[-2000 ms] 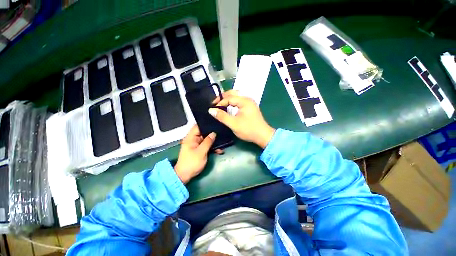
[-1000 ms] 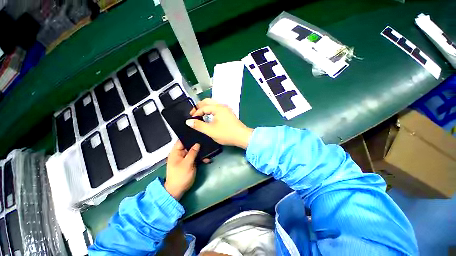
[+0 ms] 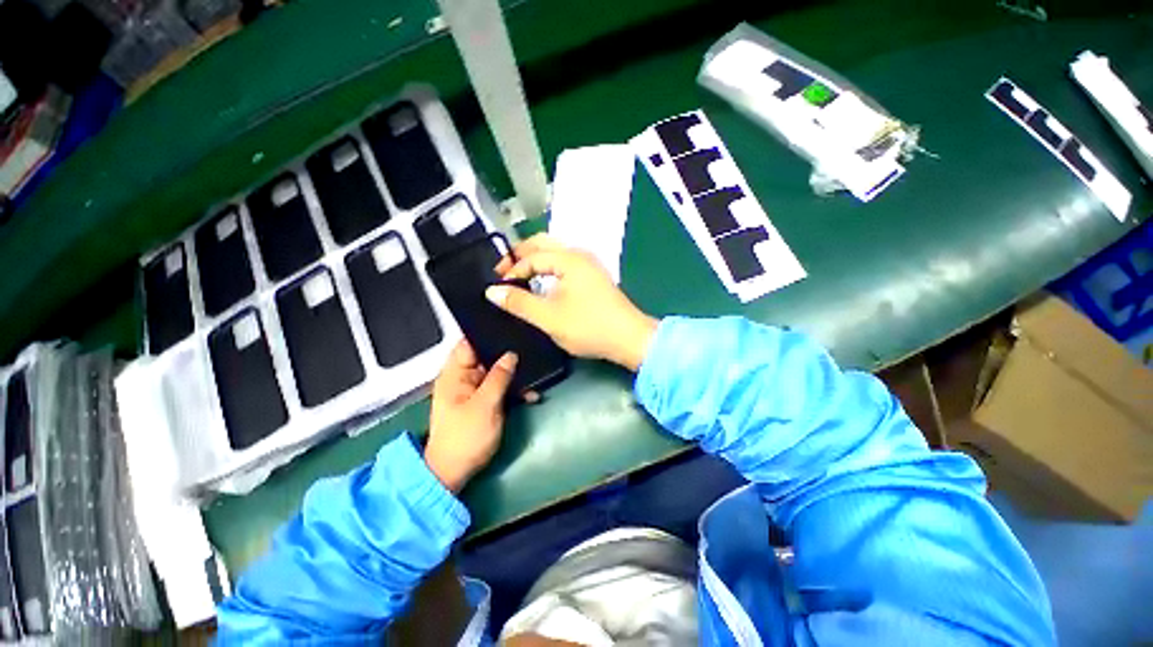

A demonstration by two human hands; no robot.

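A black phone case (image 3: 487, 310) is held at a slant over the bench, by the right end of the blister tray (image 3: 177, 379). My left hand (image 3: 468, 411) grips its lower left edge, thumb on the dark surface. My right hand (image 3: 575, 301) is at its upper right, thumb on the surface and fingers at the top edge by the camera opening. Whether an adhesive piece lies under the thumb cannot be told. The tray holds two rows of black cases. A sticker sheet (image 3: 712, 190) with several black notched pieces lies right of my right hand.
A metal post (image 3: 496, 101) rises behind the tray. A blank white sheet (image 3: 592, 202) lies beside it. Bagged sticker sheets (image 3: 809, 108) and a narrow sticker strip (image 3: 1060, 145) lie farther right. Stacked trays (image 3: 95, 506) are at far left. A cardboard carton (image 3: 1068, 405) is below the bench edge.
The camera view has turned and shifted, moving the bench items in the picture. Both hands keep nearly the same hold on the case, my right thumb still pressed on its surface.
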